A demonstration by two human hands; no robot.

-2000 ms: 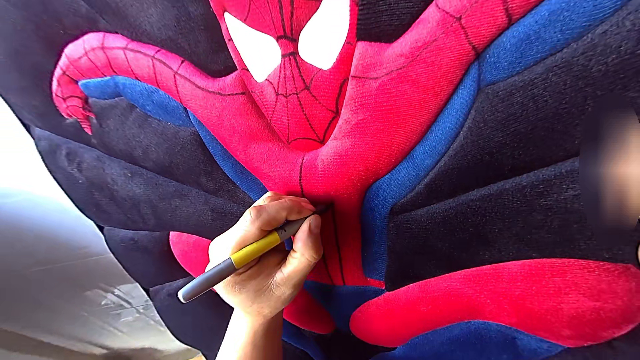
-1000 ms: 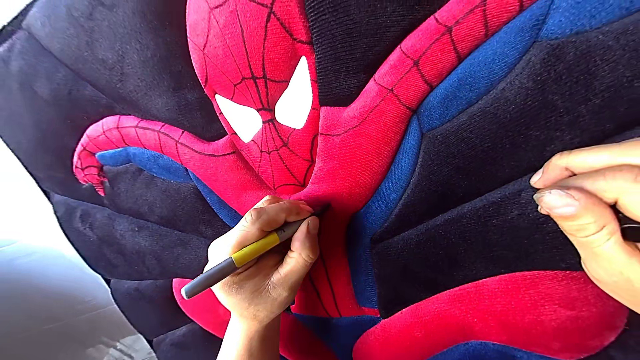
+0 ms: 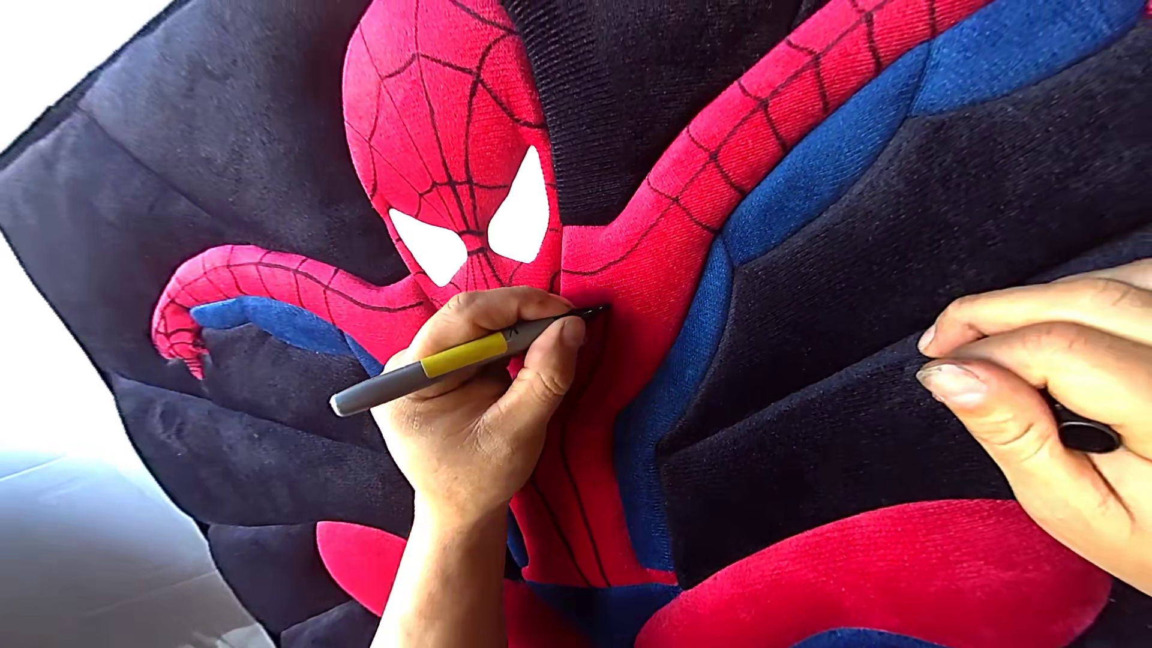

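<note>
My left hand (image 3: pixel 486 387) grips a grey and yellow marker pen (image 3: pixel 463 355), its dark tip pointing up to the right at the chest of a padded red Spider-Man figure (image 3: pixel 666 279). The tip lies near the figure's neck, beside dark web lines on the red fabric. The fingers hide part of the chest and chin. At the right edge my right hand (image 3: pixel 1044 387) hovers over black fabric, thumb and fingertips near each other, with a small black round-ended object (image 3: pixel 1089 436) held in the curled fingers. Two white eye patches (image 3: pixel 522 216) show on the mask.
Black quilted fabric panels (image 3: pixel 846 396) surround the figure, with seams running across. Blue fabric strips (image 3: pixel 675 387) edge its arms and torso. Red padded leg shapes (image 3: pixel 882 576) lie at the bottom. A pale, shiny surface (image 3: pixel 81 540) shows at lower left.
My right hand, only a blur at the edge two seconds ago, has come clearly into view. My left hand with the marker has moved up the chest towards the neck. The view has shifted.
</note>
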